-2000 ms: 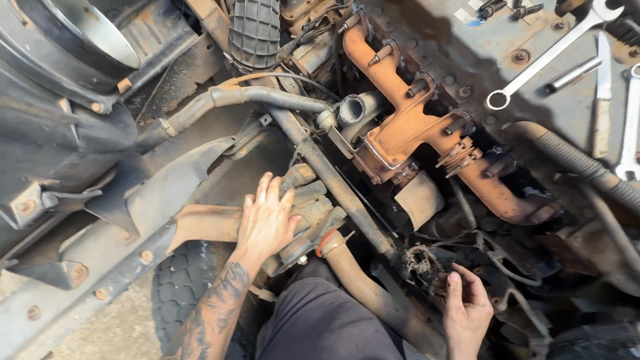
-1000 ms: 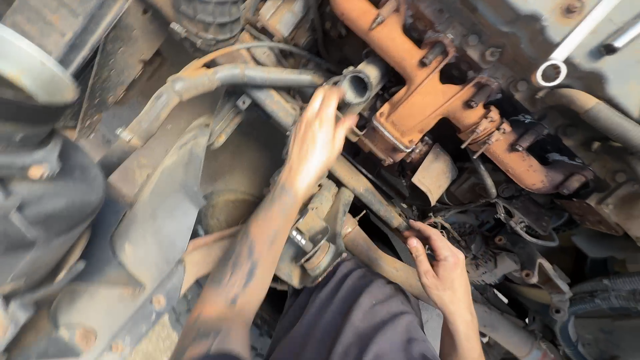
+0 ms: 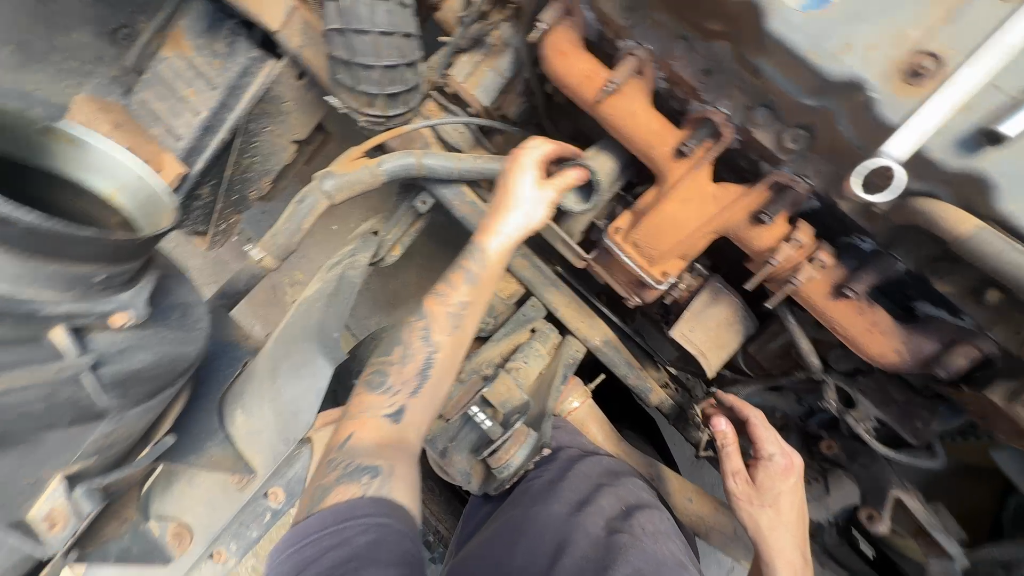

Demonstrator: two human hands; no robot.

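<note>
My left hand (image 3: pixel 534 186) is at the round open end of a metal pipe (image 3: pixel 596 188), its thumb and fingers at the rim; blur hides how firmly it touches. Just right of that pipe runs the rusty orange exhaust manifold (image 3: pixel 672 208), bolted along the engine. My right hand (image 3: pixel 756 456) is lower right, thumb and forefinger pinched around a small part (image 3: pixel 704 436) that I cannot make out, near the lower end of a long metal bar (image 3: pixel 592 332). Wires (image 3: pixel 856 416) lie to the right of this hand.
A ring-ended wrench (image 3: pixel 878 178) rests on the grey engine cover at upper right. A ribbed black hose (image 3: pixel 374 60) stands at the top. A wide round black housing (image 3: pixel 104 184) fills the left side. A bolted steering or bracket assembly (image 3: pixel 496 432) sits by my legs.
My left hand has moved up from the bracket assembly to the open pipe end. My right hand stays near the bar's lower end. The view has shifted closer.
</note>
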